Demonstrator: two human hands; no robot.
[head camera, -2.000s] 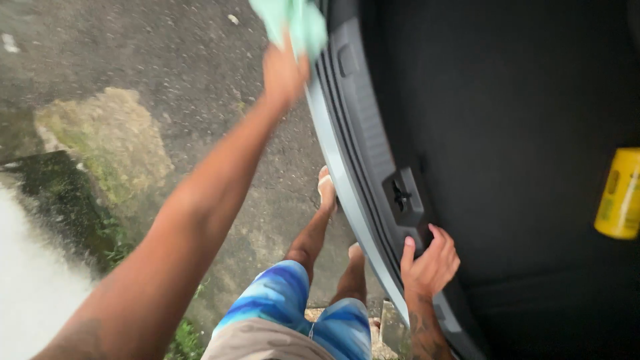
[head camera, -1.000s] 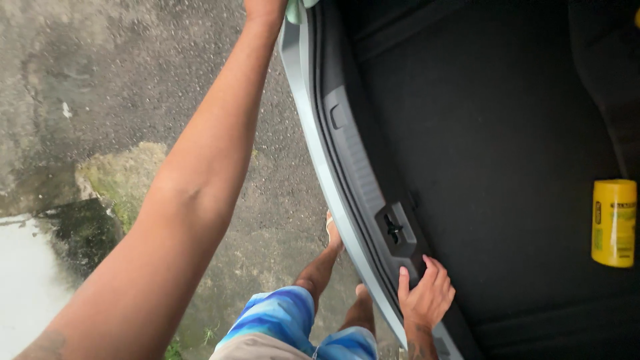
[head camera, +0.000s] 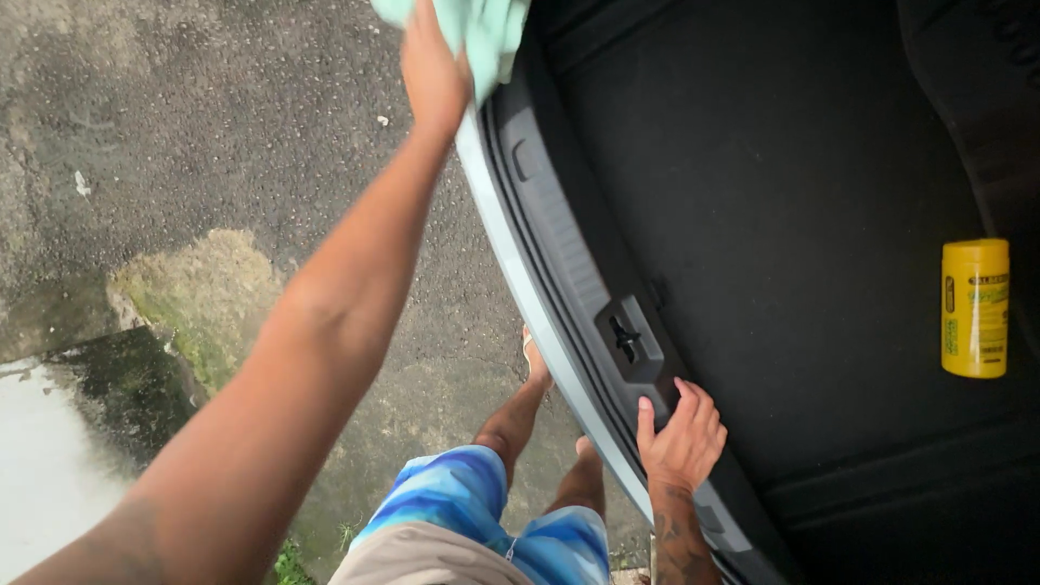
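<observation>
At the top, my left hand (head camera: 439, 77) grips a pale green cloth (head camera: 491, 36) at the far end of the car's light-coloured rear edge (head camera: 508, 252). Part of the cloth passes out of view. My right hand (head camera: 684, 435) rests on the grey plastic sill trim (head camera: 561, 244) of the open boot, fingers spread and curled over its inner side, holding nothing. Just above that hand is the latch striker (head camera: 624, 337) in its recess.
A yellow plastic canister (head camera: 975, 309) with a printed label lies on the black boot floor (head camera: 780, 244) at the right. Rough pavement (head camera: 244, 146) lies left of the car, with a mossy patch (head camera: 203, 292) and a white surface (head camera: 49, 463).
My left hand and more of the cloth show again after being mostly cut off at the top a second ago. My right hand stays on the sill trim.
</observation>
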